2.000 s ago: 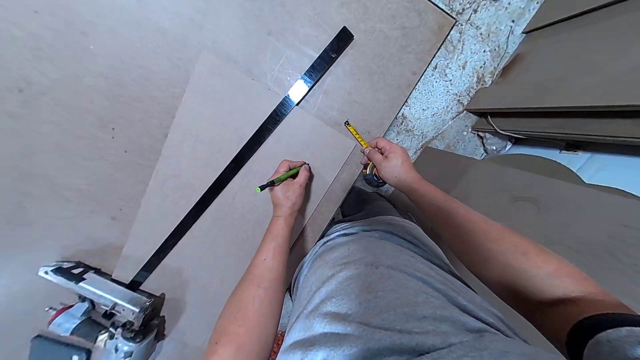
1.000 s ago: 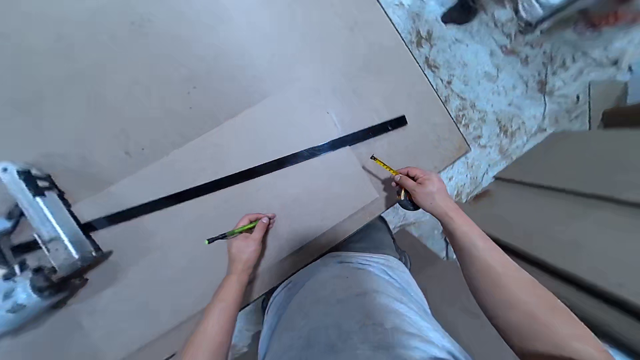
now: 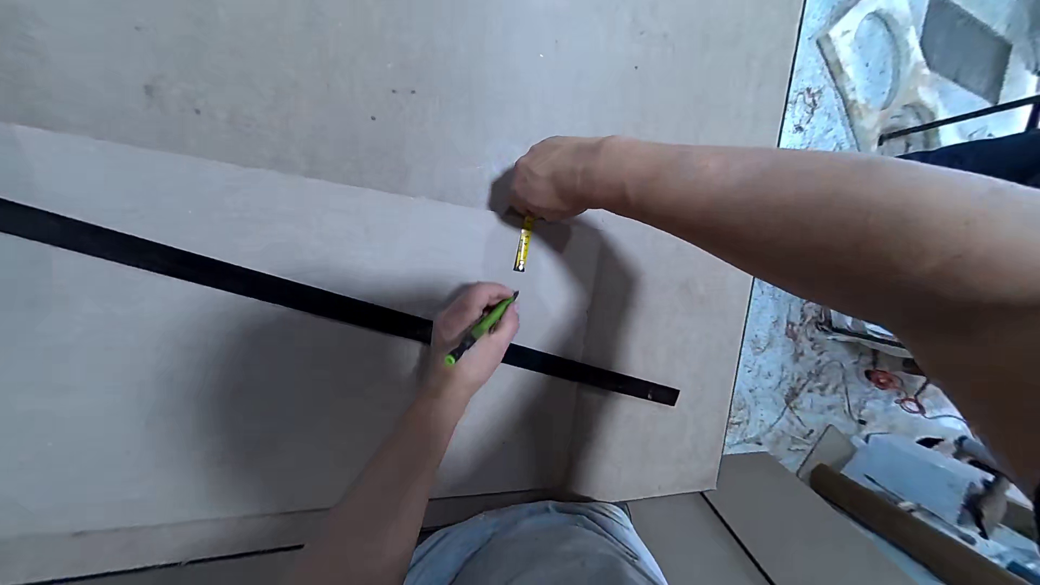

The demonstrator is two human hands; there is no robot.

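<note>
My left hand (image 3: 475, 333) is closed around a green and black marking pencil (image 3: 483, 327), its dark tip pointing up and right, and lies over the black metal straightedge (image 3: 325, 305). The straightedge runs slantwise across a smaller pale board (image 3: 244, 382), its right end on the larger board (image 3: 455, 97) beneath. Near the smaller board's far edge, my right hand (image 3: 552, 179) holds a tape measure, its case hidden by the hand. A short length of yellow blade (image 3: 524, 244) sticks out toward me, its end just beyond the pencil tip.
Right of the boards, the dusty floor (image 3: 772, 349) bears offcuts (image 3: 963, 49), one with a round recess (image 3: 873, 61), cords and a brown tube (image 3: 902, 528). More flat boards (image 3: 691, 528) lie at the lower right. A dark-clothed part of someone (image 3: 991, 158) shows at the right edge.
My right hand has moved with the tape measure from the board's near right corner to its far edge. My left hand has moved onto the straightedge with the pencil. The view has shifted; the saw is out of it.
</note>
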